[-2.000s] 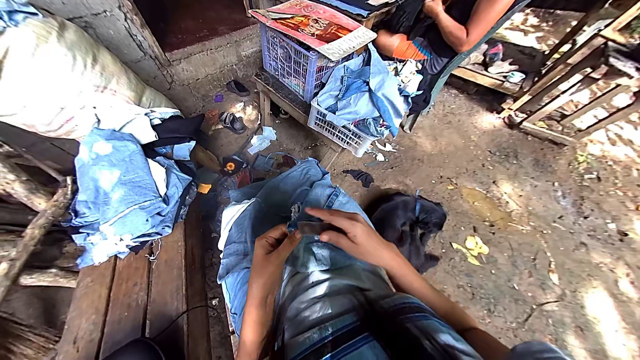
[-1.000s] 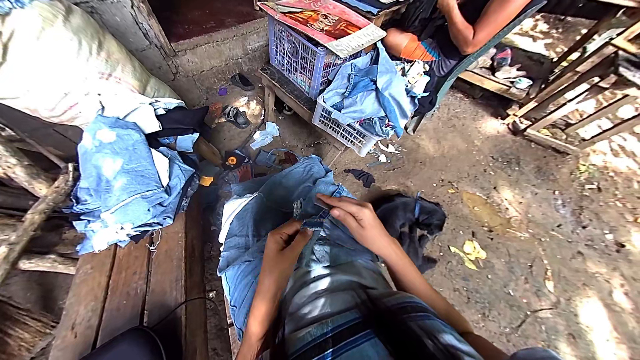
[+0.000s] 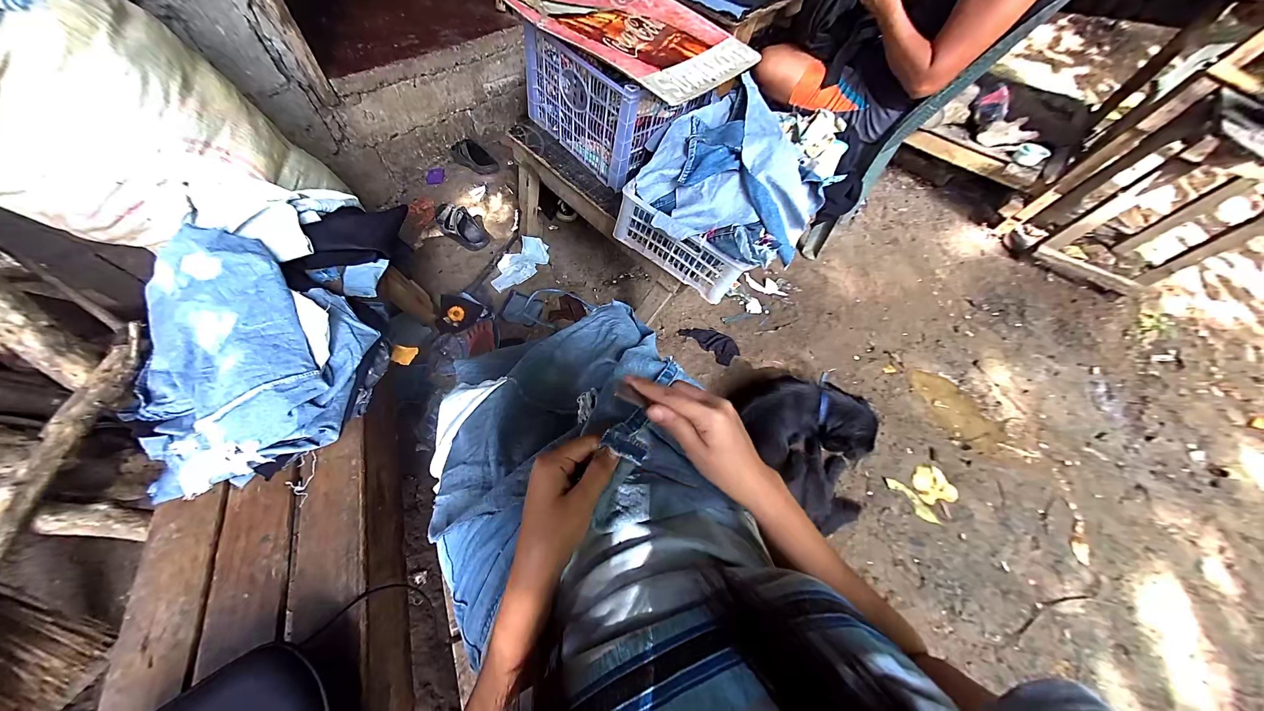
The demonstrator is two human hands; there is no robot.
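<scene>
Blue denim cloth (image 3: 553, 375) lies across my lap. My left hand (image 3: 568, 484) pinches the end of a stitched denim strip (image 3: 624, 434) between thumb and fingers. Just right of it and a little farther off, my right hand (image 3: 696, 425) is over the strip with a small flat brownish object (image 3: 632, 392) at its fingertips; what that object is, I cannot tell. The strip slants up and right past the right fingers over the larger cloth. A frayed, whitish spot shows on the denim beside the hands.
A wooden bench (image 3: 257, 553) with piled denim pieces (image 3: 247, 336) is at left, near a large sack (image 3: 128, 118). A white basket (image 3: 676, 252) of denim stands by a purple crate (image 3: 583, 99). A black dog (image 3: 810, 434) lies right of my lap. A person (image 3: 918, 59) sits at the top.
My hands were close together two seconds ago and are now farther apart. The denim strip shows more plainly between them. The view has shifted slightly.
</scene>
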